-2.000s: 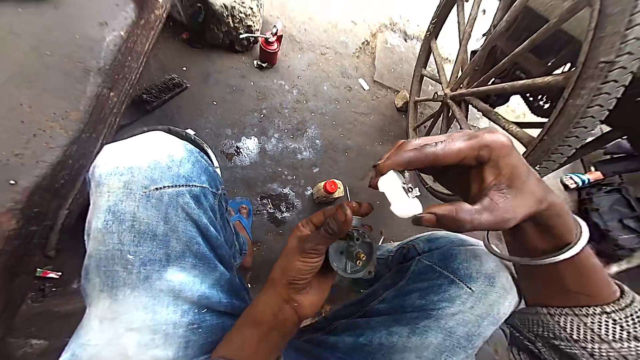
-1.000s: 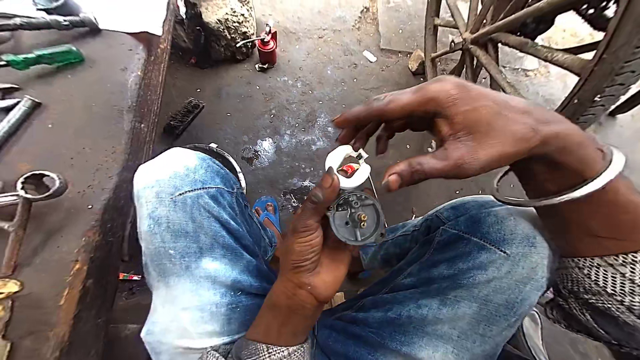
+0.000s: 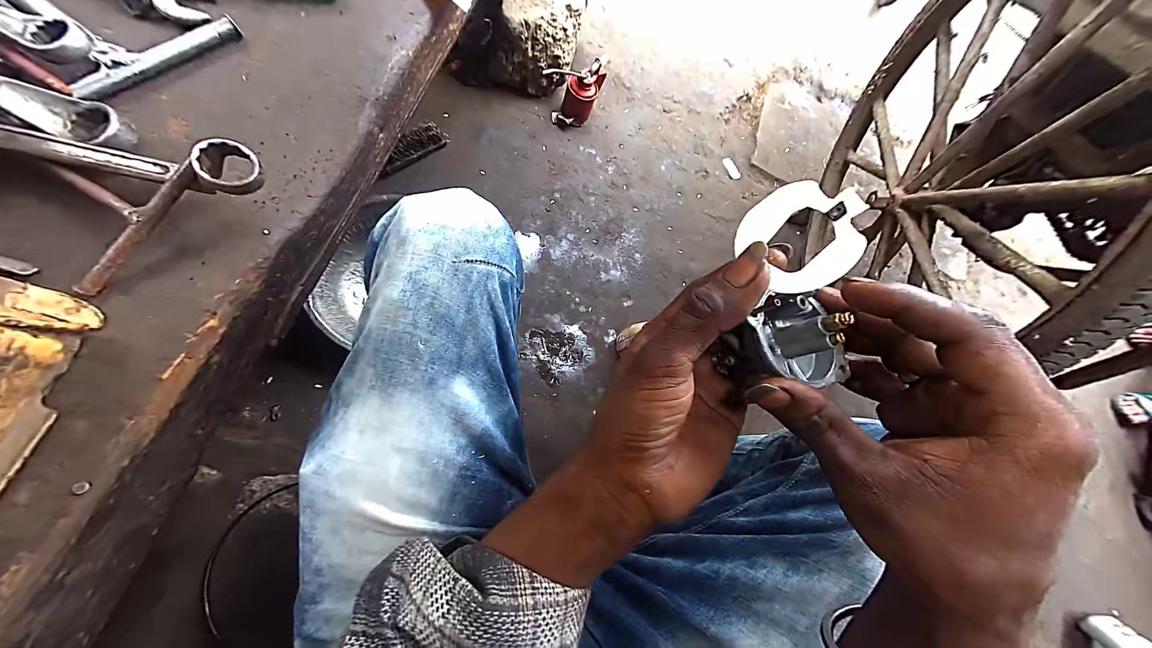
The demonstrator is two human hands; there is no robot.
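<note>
My left hand [image 3: 666, 387] holds a metal carburetor body [image 3: 796, 340] with brass jets on its right side. The left thumb and fingers also hold a white C-shaped carburetor float [image 3: 751, 229], which stands above the body, its gap toward the upper right. Whether the float touches the body is hard to tell. My right hand [image 3: 954, 423] grips the body from the right, its thumb tip at the lower edge and its fingers behind the brass jets. Both hands are over my lap, and the fingers hide part of the body.
At the left, a wooden bench [image 3: 297, 216] bears a ring spanner [image 3: 225, 166] and several other tools. A metal basin [image 3: 337, 301] is beside my knee. On the ground are a brush [image 3: 416, 148], a red oil can [image 3: 580, 97] and a stone [image 3: 531, 45]. A large spoked wheel [image 3: 1008, 193] stands at the right.
My right hand has come in from beside the float and now grips the carburetor body. The body has turned so its jets point right. The view has shifted, showing more of the bench.
</note>
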